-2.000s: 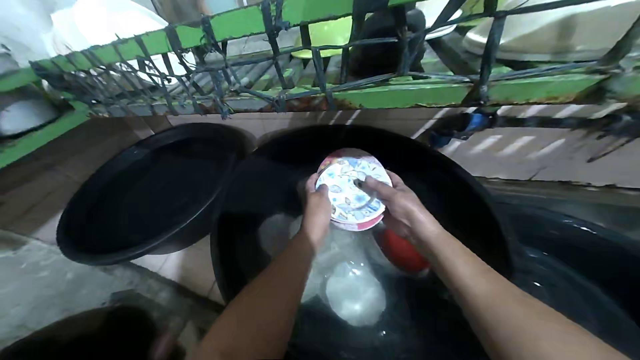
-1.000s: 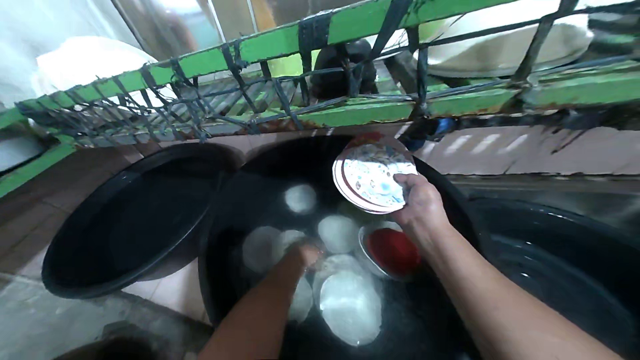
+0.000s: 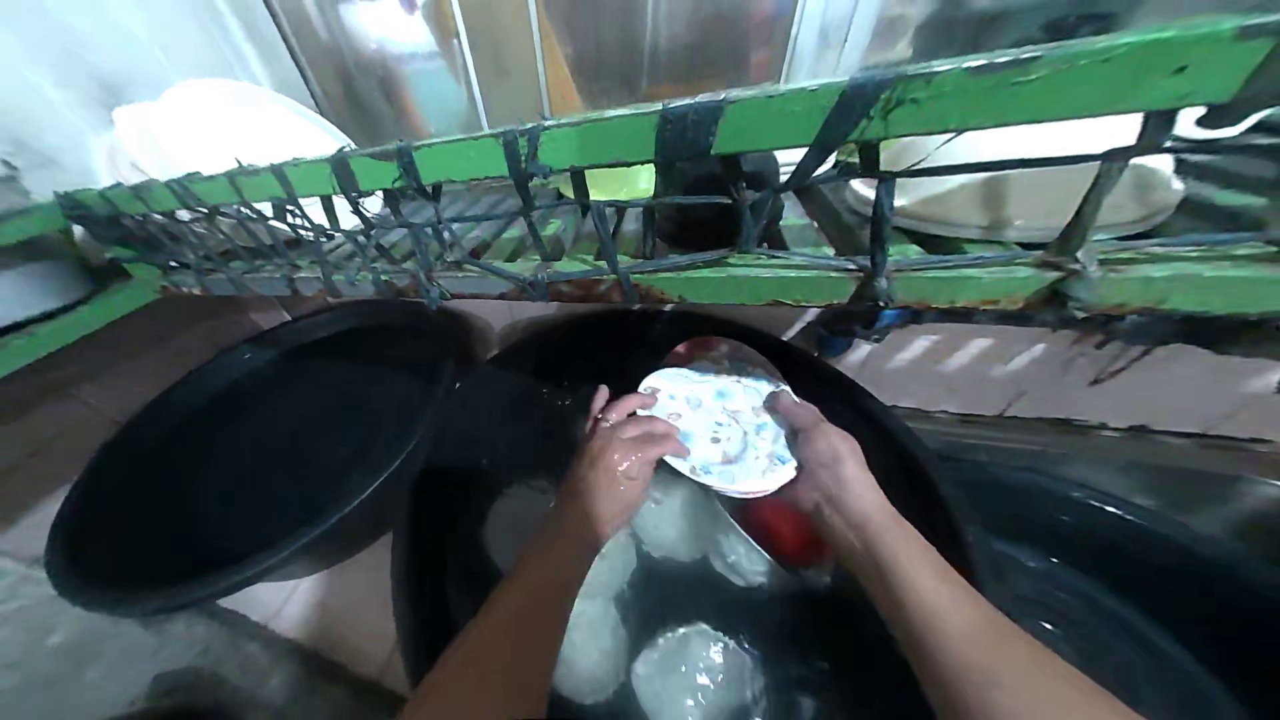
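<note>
A small stack of patterned saucers (image 3: 722,435) is held between both hands above a black tub (image 3: 905,480) of water. My left hand (image 3: 625,465) touches the stack's left edge with its fingers, while my right hand (image 3: 820,450) grips the right edge, thumb on top. Behind the stack shows a reddish rounded piece (image 3: 722,352), partly hidden. Several pale dishes lie in the water, among them a bright one (image 3: 695,672) toward the bottom. Beside my right wrist is a red object (image 3: 785,530), seemingly in a clear bowl; its kind is unclear.
An oval black basin (image 3: 240,450) stands left of the tub. Another dark tub (image 3: 1090,570) with water is at the right. Behind runs a green rack (image 3: 780,120) with dark strips tied across it, holding a white oval dish (image 3: 1030,200), a green bowl (image 3: 615,182) and white plates (image 3: 225,125).
My left hand has risen from the dishes in the water and now touches the saucer stack. My right hand still holds the stack, which both hands held in the earliest frame.
</note>
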